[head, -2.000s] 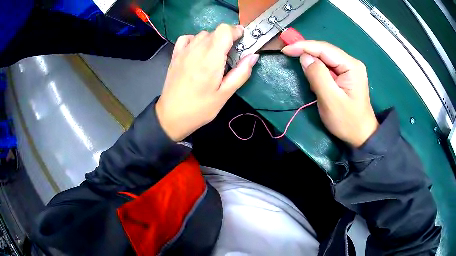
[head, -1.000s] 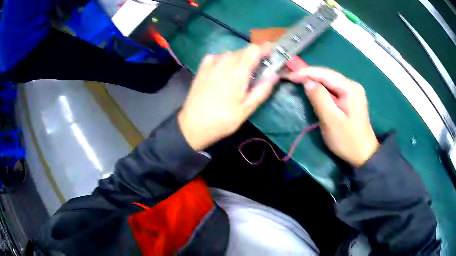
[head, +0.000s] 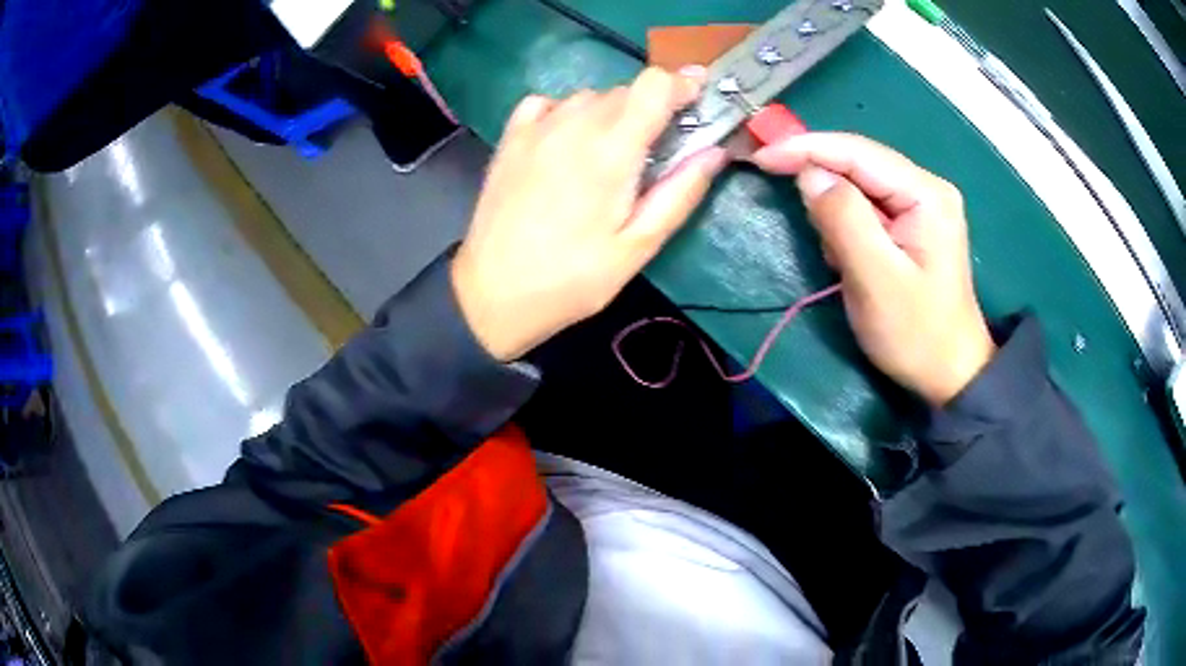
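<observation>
A grey metal strip with a row of shiny round spots lies slanted at the top middle, its near end between the fingers and thumb of my left hand. An orange-brown pad shows beside and under it. My right hand holds a test probe by its red handle. The probe's thin tip points at a round spot near my left fingertips; whether it touches, I cannot tell. A pink lead loops from under my right hand over the bench edge.
The green bench curves down to the right, bounded by a white rail. A green-tipped thin item lies at the rail. An orange-red plug and a white box are at the top left. Blue stool parts stand over the grey floor.
Since two seconds ago, the strip, pad and both hands sit further right in view. The probe tip is at a spot nearer my left hand. Both holds are kept.
</observation>
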